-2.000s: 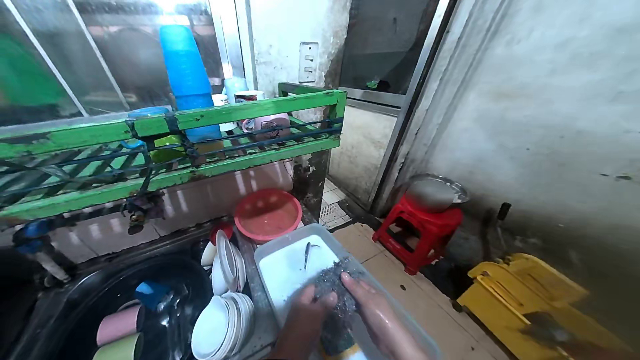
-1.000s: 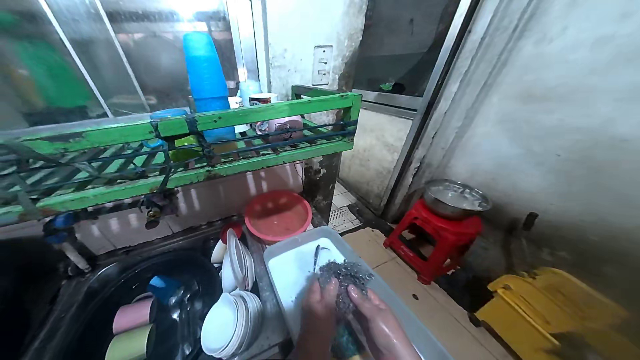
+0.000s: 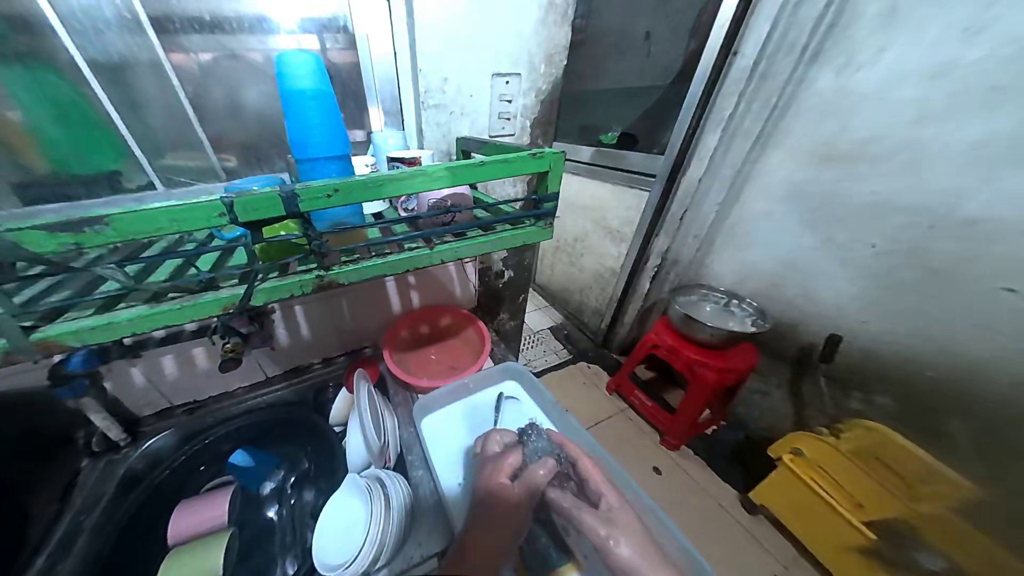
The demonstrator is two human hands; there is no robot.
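Observation:
My left hand (image 3: pixel 500 488) and my right hand (image 3: pixel 596 512) meet over a translucent plastic tub (image 3: pixel 536 380), both gripping a grey metal scouring pad (image 3: pixel 540 450) between their fingers. Whitish liquid fills the tub, and a thin dark utensil handle (image 3: pixel 498 408) sticks up from it behind the pad. Below my hands, a dark object with a yellowish end (image 3: pixel 564 568) is partly hidden; its kind cannot be told. White bowls (image 3: pixel 360 524) stand nested on their sides left of the tub, with white plates (image 3: pixel 372 428) tilted behind them.
A black sink basin (image 3: pixel 300 440) at left holds a pink cup (image 3: pixel 200 516), a green cup (image 3: pixel 196 554) and a blue item. A red basin (image 3: pixel 436 348) stands behind the tub. Above runs a green rack (image 3: pixel 400 260) with blue cups. At right are a red stool (image 3: pixel 688 376) bearing a metal bowl and a yellow container (image 3: pixel 832 496).
The scouring pad, spread wider above the fingers one second ago, is now squeezed more compactly between my hands. The other things have stayed in place.

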